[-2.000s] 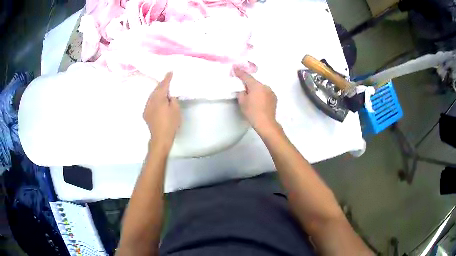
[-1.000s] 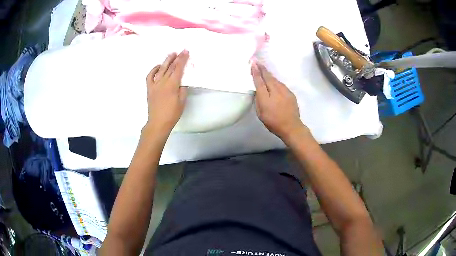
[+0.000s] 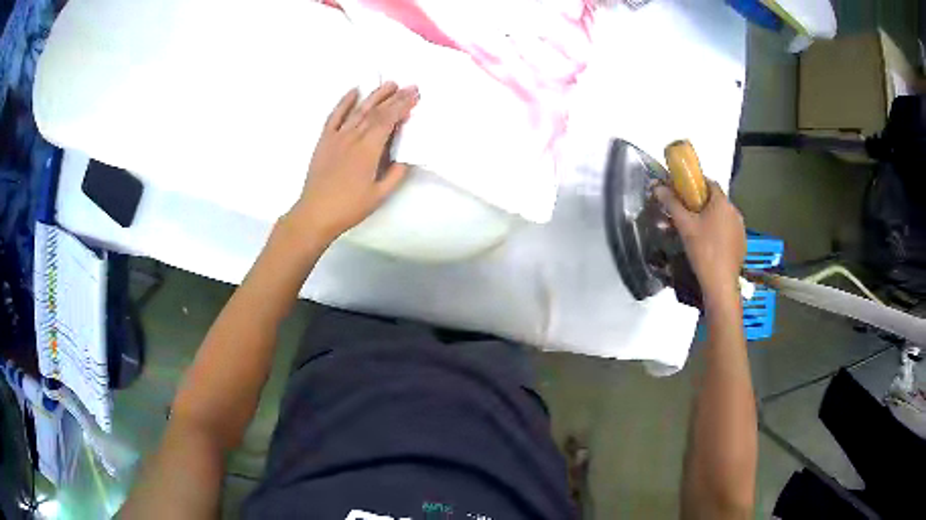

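Observation:
The pink garment (image 3: 477, 122) lies over the white padded pressing board (image 3: 152, 91), looking almost white near its front edge. My left hand (image 3: 355, 157) rests on the garment with its fingers pointing away from me, the thumb out to the right. My right hand (image 3: 708, 234) is closed around the wooden handle of the steam iron (image 3: 640, 223), at the right side of the table. The iron's dark metal edge faces left, apart from the garment. Whether it touches the table is unclear.
A blue plastic iron rest (image 3: 759, 315) is behind my right wrist, with the pale hose (image 3: 853, 305) running right. A black rounded rectangle (image 3: 113, 192) lies at the table's left. Hangers (image 3: 73, 315) are stacked at lower left. A cardboard box (image 3: 841, 86) stands at upper right.
My right hand has left the garment's edge and taken hold of the iron's handle. My left hand stays on the cloth. The view has shifted and turned.

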